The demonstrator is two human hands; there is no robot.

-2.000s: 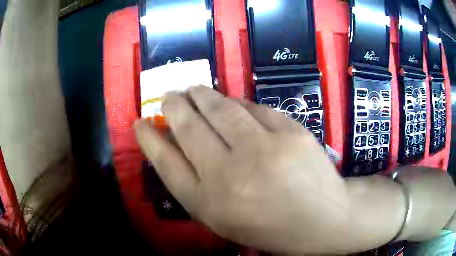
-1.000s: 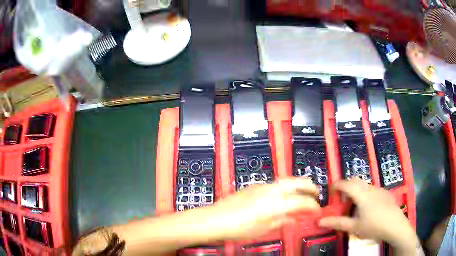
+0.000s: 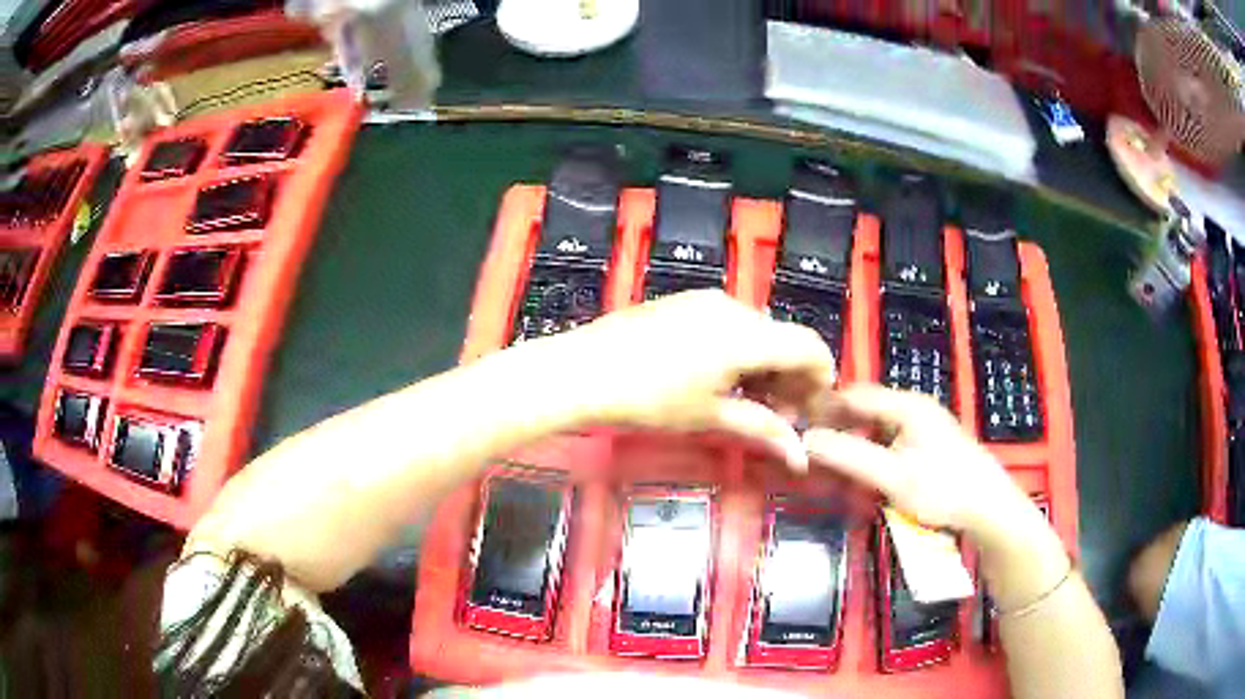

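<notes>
A red tray (image 3: 478, 314) holds a back row of opened black flip phones, with screens lying away from me and keypads nearer. A front row of closed phones (image 3: 662, 567) has red rims. My left hand (image 3: 710, 369) is over the middle opened phone (image 3: 819, 239), its curled fingertips near the keypad; whether they hold anything cannot be told. My right hand (image 3: 915, 451) meets it from the right, fingertips almost touching the left ones. A white plastic card (image 3: 931, 560) sticks out below my right palm, over a closed phone.
Another red tray (image 3: 294, 273) of closed phones lies at left, with part of one more beyond. A pale flat stack (image 3: 901, 103) and a white round base (image 3: 567, 21) stand at the back. A fan (image 3: 1188, 82) is at back right. A person's light blue sleeve (image 3: 1201, 628) shows at right.
One hand pressed the card on a phone screen at first; now both hands meet over the middle phone. Since a second ago the view has shifted, showing the front row and more of the left trays.
</notes>
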